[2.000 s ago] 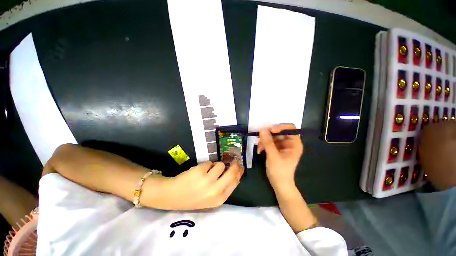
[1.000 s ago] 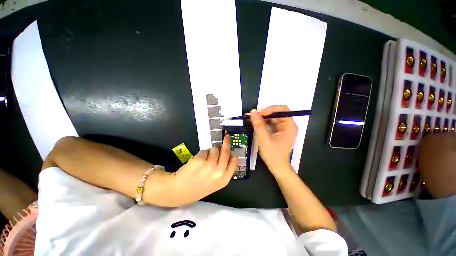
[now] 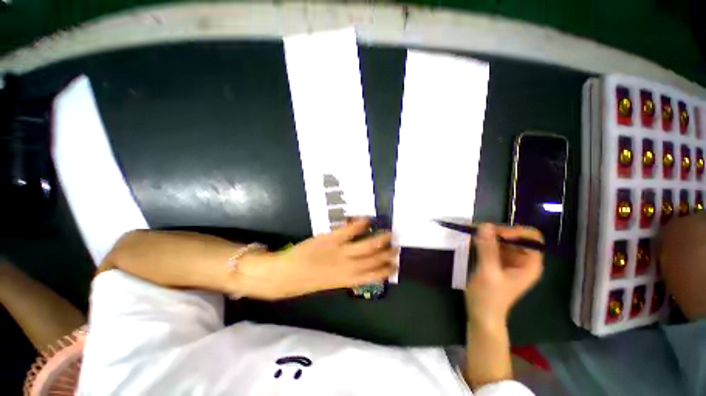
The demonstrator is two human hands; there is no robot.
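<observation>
The open phone unit [image 3: 370,291] lies on the bench, mostly hidden under my left hand [image 3: 344,259]; its lower end and a bit of its far edge show. My left hand lies across it with bent, slightly blurred fingers around it. My right hand [image 3: 507,267] holds the black tweezers [image 3: 520,241], tip pointing left over the right white sheet [image 3: 441,147]. A dark block [image 3: 427,265] sits at that sheet's near end. The left white sheet [image 3: 329,116] carries grey pads [image 3: 335,197] beside the unit.
A smartphone [image 3: 539,186] lies right of the sheets. A stacked white foam tray [image 3: 590,209] with red and gold parts stands at right, beside another person's arm [image 3: 685,263]. A third white sheet [image 3: 97,170] lies at left. A pink fan [image 3: 58,367] is lower left.
My right hand and tweezers have moved right, from the unit and grey pads to the right sheet. My left hand has shifted across and covers more of the unit. The camera view has tilted up.
</observation>
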